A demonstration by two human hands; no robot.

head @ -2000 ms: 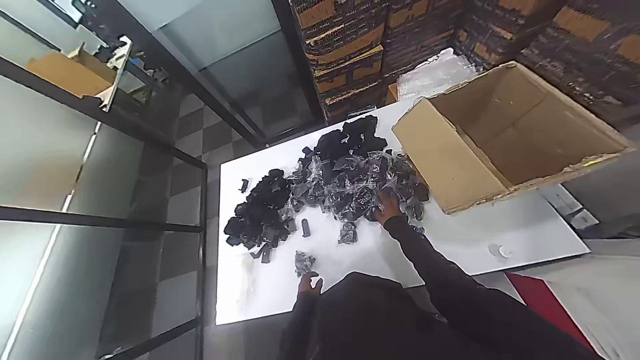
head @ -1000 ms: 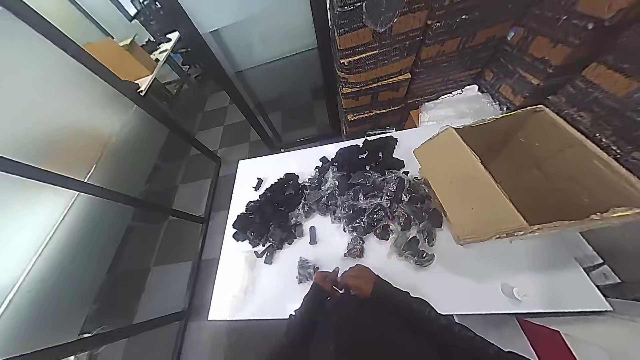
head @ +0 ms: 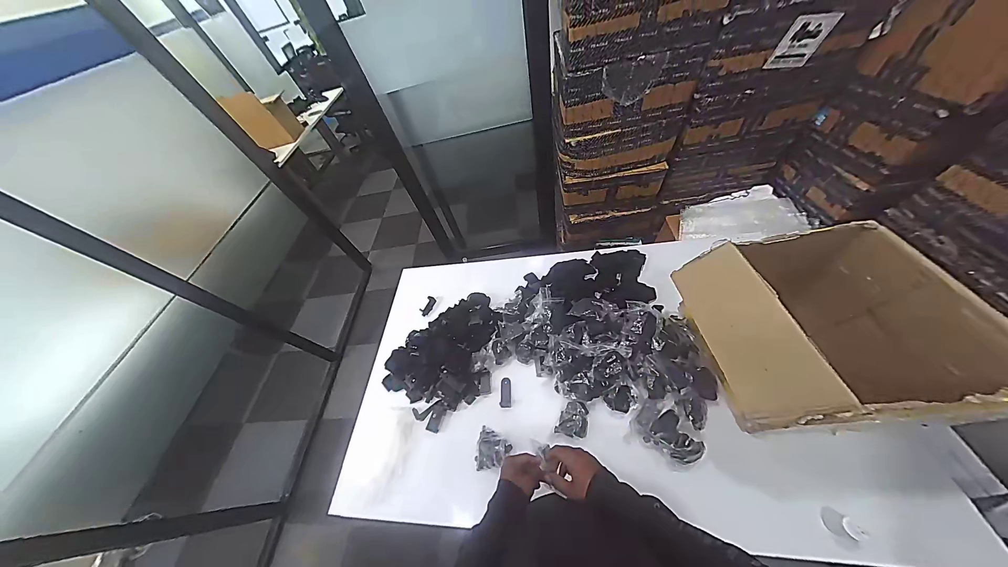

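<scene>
My left hand (head: 523, 473) and my right hand (head: 572, 471) meet at the near edge of the white table (head: 709, 504). Between their fingertips they pinch a small clear plastic bag (head: 543, 450), mostly covered by the fingers. Just left of my left hand lies a clear bag with dark contents (head: 493, 449). Beyond the hands sits another bagged dark item (head: 572, 419). A single black oblong piece (head: 505, 392) lies on the table farther off. Behind it spreads a pile of loose black parts (head: 445, 346), which runs into a heap of bagged dark items (head: 606, 346) on the right.
An open cardboard box (head: 764, 339) stands on the right of the table. Wrapped cartons (head: 622, 102) are stacked behind. A small white round object (head: 854, 528) lies near the right front. Glass partitions with dark frames (head: 276, 315) stand to the left.
My right hand was at the bagged heap two seconds ago; it has come back beside my left hand. The view has shifted, showing more of the cartons.
</scene>
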